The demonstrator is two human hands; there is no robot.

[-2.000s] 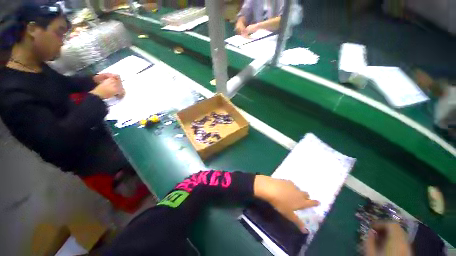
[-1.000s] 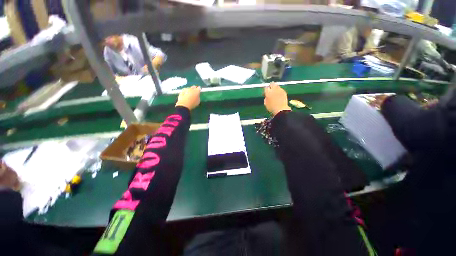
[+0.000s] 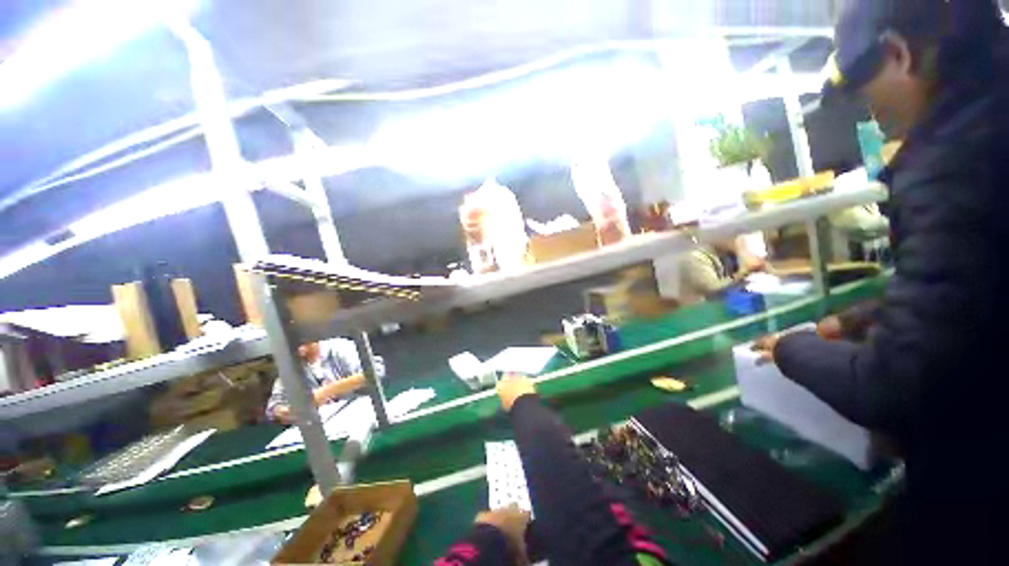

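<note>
My right hand [image 3: 516,389] reaches forward over the green conveyor, small and blurred. Whether it holds anything does not show. My left hand [image 3: 507,528] is low in the picture at the near part of the white sheet [image 3: 503,470], back of the hand up, fingers unclear. The sheet has faint printed marks and is partly covered by my right sleeve. A pile of small dark wired components [image 3: 647,462] lies right of my right arm. A large black foam sheet [image 3: 741,475] with a white edge lies beside the pile.
An open cardboard box [image 3: 393,528] with dark components stands at the lower left. A metal post [image 3: 299,409] rises beyond it. A person stands close on the right, hands on a white stack [image 3: 791,404]. Another person sits across the conveyor.
The view has tilted up and turned right. My left hand has come back from the conveyor to the sheet. My right hand is still stretched forward. The black foam sheet now shows.
</note>
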